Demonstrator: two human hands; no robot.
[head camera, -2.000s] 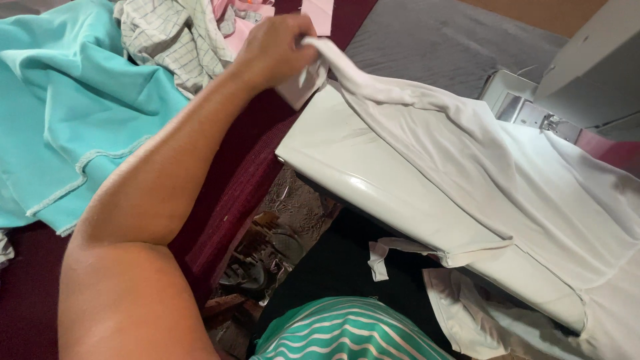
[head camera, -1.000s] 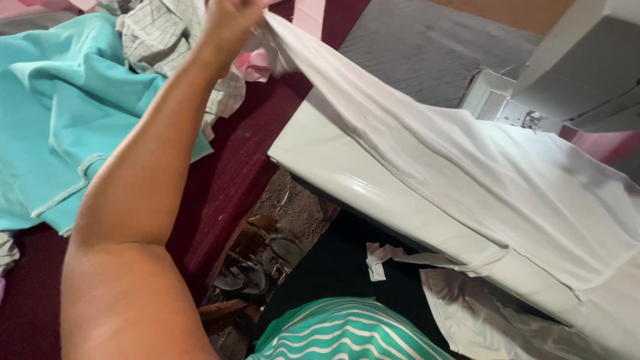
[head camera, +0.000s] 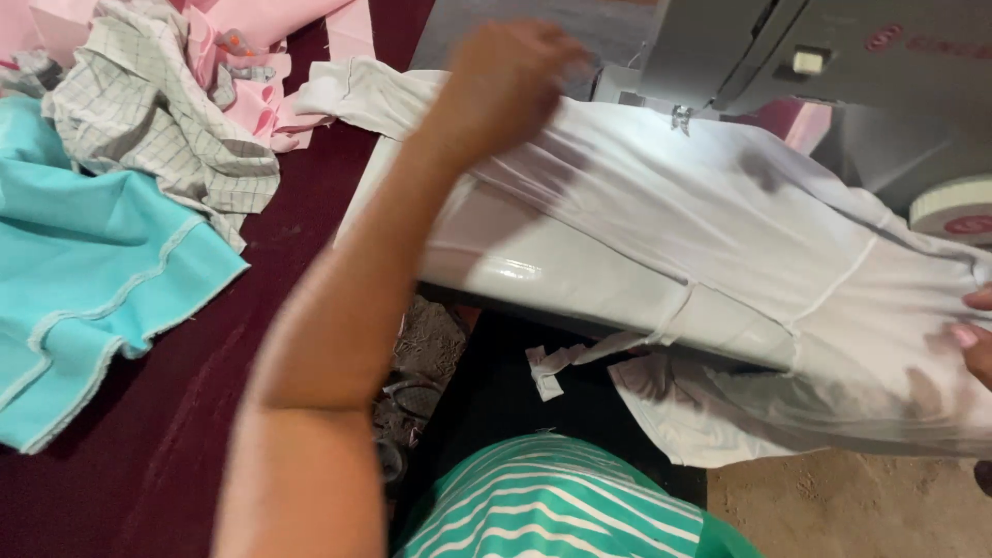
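A white garment (head camera: 659, 178) lies across the white bed (head camera: 496, 267) of a Singer sewing machine (head camera: 775, 54), partly under the presser foot (head camera: 681, 118). Blurred by motion, my left hand (head camera: 515, 85) is over the garment's upper left part; whether its fingers grip anything does not show. At the right edge, two fingertips of my right hand (head camera: 978, 337) rest at the white fabric, and the remainder of that hand is out of frame. A narrow white strip (head camera: 612, 346) hangs from the garment over the front of the bed.
Left of the machine, a turquoise cloth (head camera: 101, 271), a checked grey cloth (head camera: 163, 116) and pink fabric pieces (head camera: 263, 101) lie on a dark red surface (head camera: 256, 294). A round white container (head camera: 953, 208) stands at the right. Several items lie on the floor below.
My left hand has let go of the garment's far left end and moved right, over the machine bed. That end, held up and stretched earlier, now lies down. Fingers of my right hand have come into view.
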